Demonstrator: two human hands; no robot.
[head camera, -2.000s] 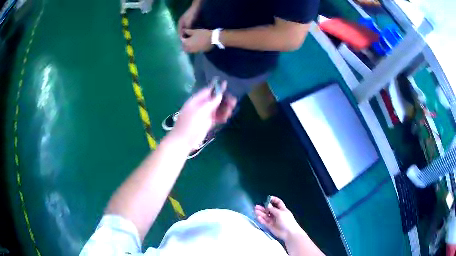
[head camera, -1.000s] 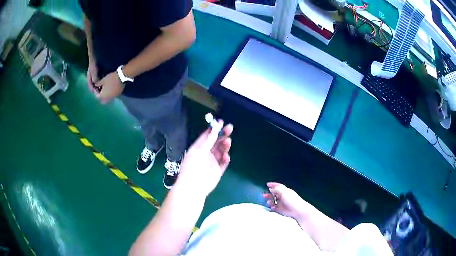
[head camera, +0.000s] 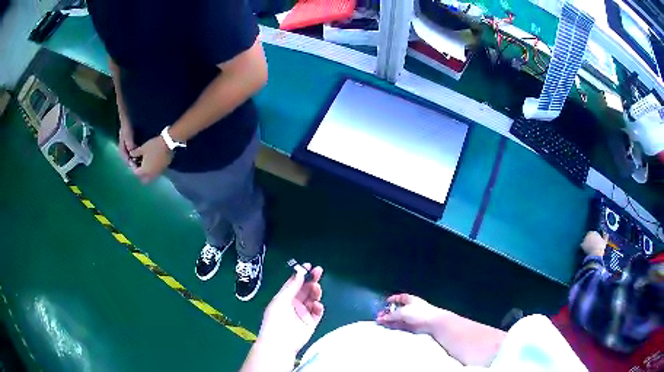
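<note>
My left hand (head camera: 295, 309) is at the lower middle, palm up. Its fingertips hold a small dark stick with a silver end (head camera: 297, 267), which looks like a USB flash drive or adapter. My right hand (head camera: 408, 313) is to the right, in front of my body. Its fingers are curled around a small piece (head camera: 388, 308); its kind is too small to tell.
A person (head camera: 182, 87) in a dark shirt stands ahead on the left. The green bench (head camera: 531, 203) bears a white-faced panel (head camera: 393, 138) and a keyboard (head camera: 551, 149). Another person's hand (head camera: 594, 243) is at an opened device at right. Plastic stools (head camera: 64, 138) stand far left.
My view has swung right, bringing in the bench and the second person's hand. My left hand has come down and closer to my body, still holding the stick. My right hand still holds its piece.
</note>
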